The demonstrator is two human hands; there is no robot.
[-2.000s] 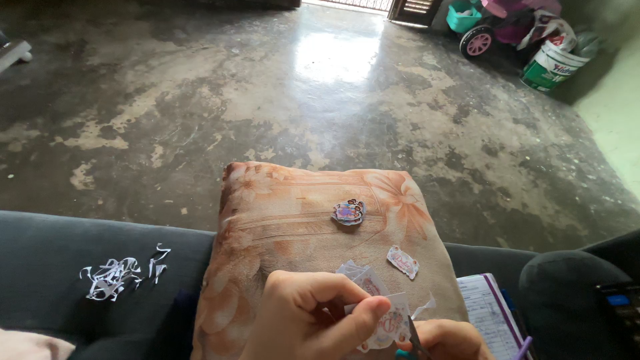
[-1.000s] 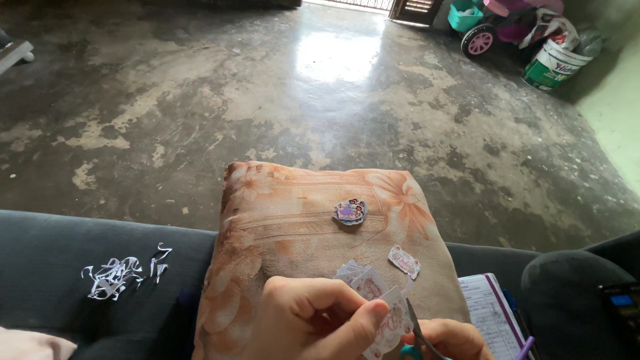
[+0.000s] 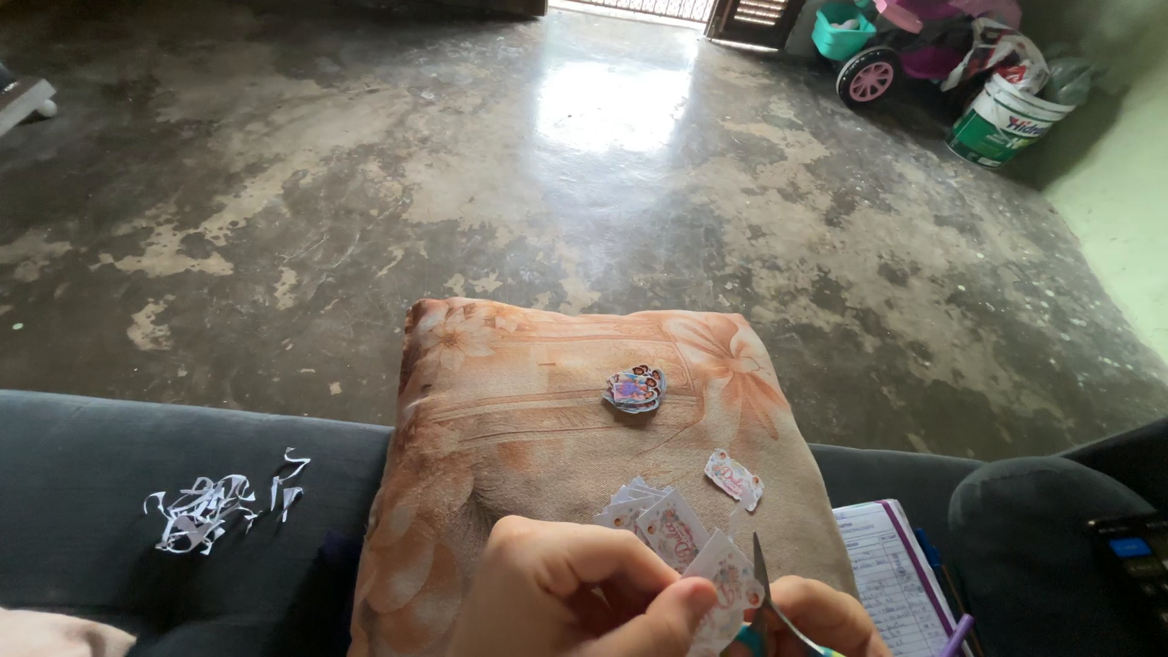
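My left hand [image 3: 584, 593] pinches a small printed paper cutout [image 3: 727, 584] between thumb and forefinger above a floral cushion [image 3: 547, 456]. In my right hand [image 3: 826, 616] is a pair of scissors [image 3: 765, 584] with teal on the handles; the blades stand parted at the cutout's right edge. Behind the fingers, several printed paper pieces [image 3: 673, 527] lie fanned on the cushion. One trimmed paper tag [image 3: 734, 479] rests to their upper right. A small pile of colourful cutouts [image 3: 635, 390] lies farther up the cushion. The lower part of the scissors is hidden by my fingers.
Curled paper scraps [image 3: 205, 516] lie on the dark sofa seat [image 3: 73, 456] at left. At right are a notebook with handwriting [image 3: 899, 566], a purple pen [image 3: 958, 634] and a black device with buttons [image 3: 1131, 557]. A bucket [image 3: 1008, 119] and a pink-wheeled toy vehicle [image 3: 867, 78] stand on the floor.
The held paper has turned and shifted between my fingers, and the scissor blades now point more upward along its right edge. The cutout pile and the scraps have not moved.
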